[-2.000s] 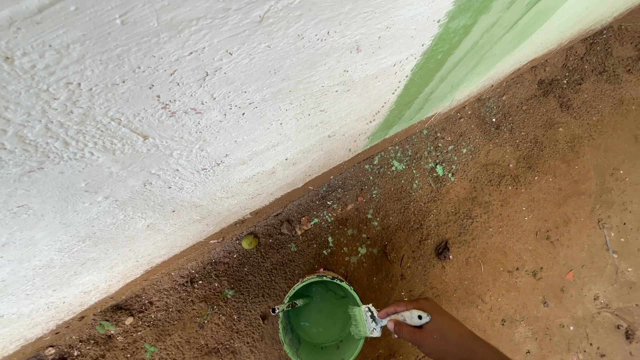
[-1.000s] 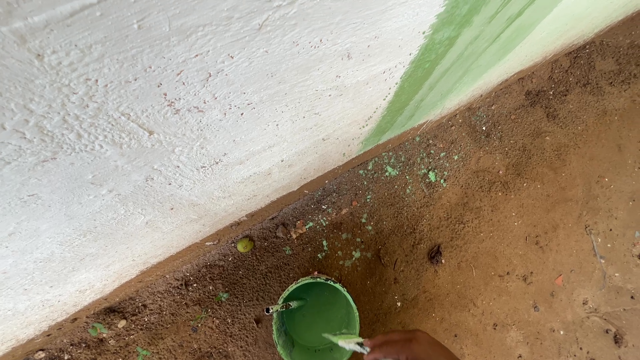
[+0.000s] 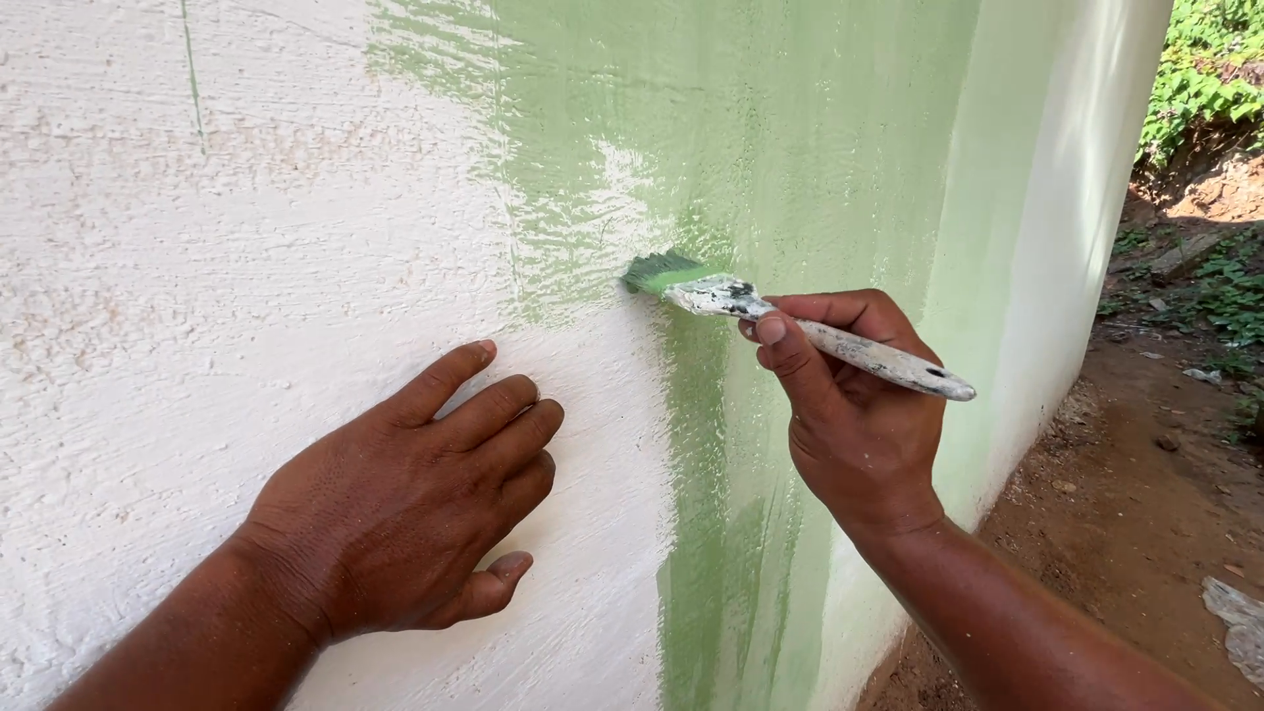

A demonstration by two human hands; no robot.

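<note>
My right hand [image 3: 859, 405] grips the pale, paint-stained handle of a paintbrush [image 3: 711, 293]. Green paint covers the bristles, whose tips touch the wall at the edge between green and white. My left hand [image 3: 415, 504] rests on the unpainted white part of the textured wall [image 3: 247, 326], fingers apart, holding nothing. Green paint [image 3: 790, 148] covers the wall above and around the brush, with a white patch showing through just above the bristles. A darker green strip [image 3: 696, 444] runs down below the brush. The paint container is out of view.
Bare brown soil [image 3: 1136, 523] runs along the foot of the wall at the right. A crumpled piece of clear plastic [image 3: 1234, 627] lies on it near the right edge. Green plants [image 3: 1205, 99] grow on a bank at the upper right.
The view has swung from the ground and green bucket up to the wall. The brush, at the bucket before, is now against the wall in my right hand, and my left hand has come into view.
</note>
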